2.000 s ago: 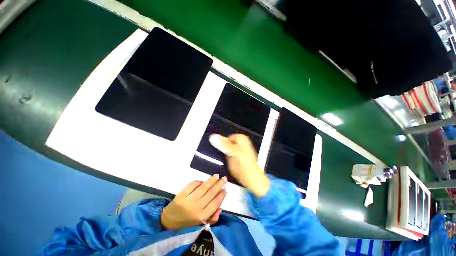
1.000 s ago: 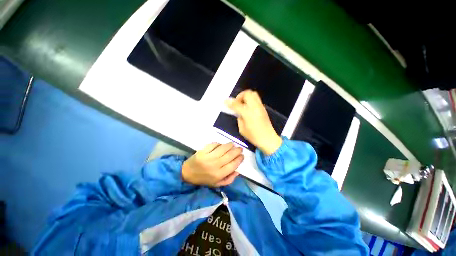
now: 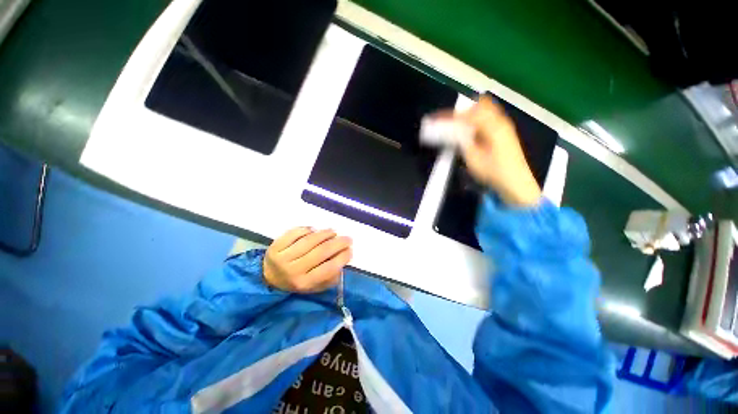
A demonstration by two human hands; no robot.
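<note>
Three flat glossy black panels lie side by side in a white foam tray (image 3: 202, 182): a left panel (image 3: 235, 73), a middle panel (image 3: 376, 154) and a right panel (image 3: 460, 206). My right hand (image 3: 495, 149) pinches a small white wipe (image 3: 445, 131), blurred, above the gap between the middle and right panels and hides part of the right panel. My left hand (image 3: 307, 259) rests at the tray's near edge below the middle panel, fingers together; I cannot tell if anything is under them.
The tray lies on a dark green bench (image 3: 48, 89), with a pale rail (image 3: 599, 162) and green belt (image 3: 518, 48) beyond. At right stand a whitish container (image 3: 647, 229) with a shiny top, a white scrap (image 3: 654, 273) and a tray stack (image 3: 716, 283). A large dark mass shows at top right.
My right hand with the wipe has moved from the middle panel rightwards to the right panel's edge. The middle panel is now uncovered. My left hand has shifted slightly left along the tray's near edge.
</note>
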